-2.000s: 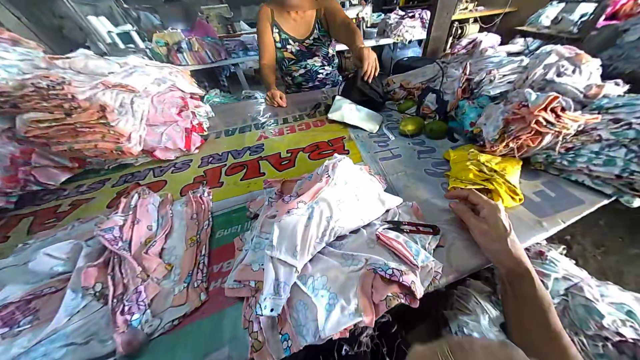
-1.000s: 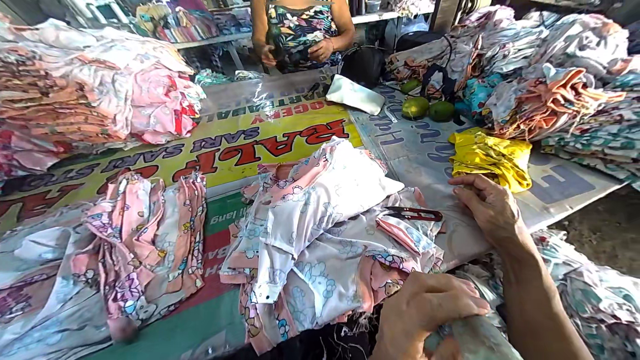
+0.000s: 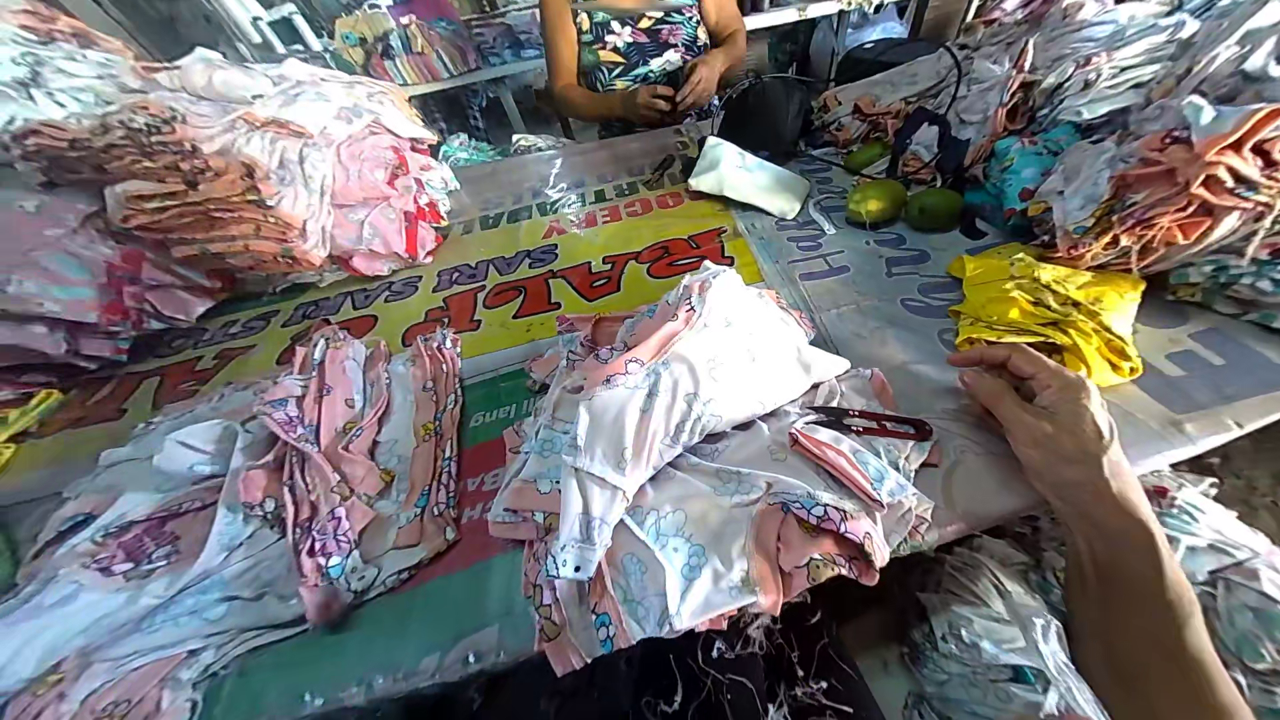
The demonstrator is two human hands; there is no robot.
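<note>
My right hand [image 3: 1040, 420] hovers or rests at the table's right side, just below a crumpled yellow cloth or bag [image 3: 1045, 310]; its fingers are slightly curled and nothing shows in them. My left hand is out of view. In front of me lies a heap of white and pink printed garments [image 3: 690, 400]. A pair of dark red thread snips [image 3: 875, 422] lies on the heap's right part. To the left sits another pile of folded, printed garment pieces [image 3: 340, 450].
Tall cloth stacks stand at the left [image 3: 270, 170] and right [image 3: 1180, 190]. Green fruits [image 3: 878, 203] and a white pouch [image 3: 750, 178] lie toward the back. Across the table is another person [image 3: 645, 60]. Bundled cloth [image 3: 1000, 620] lies below the right edge.
My left hand, seen at the bottom one second ago, has left the view. My right hand stays beside the yellow item. The other person's hands have come together.
</note>
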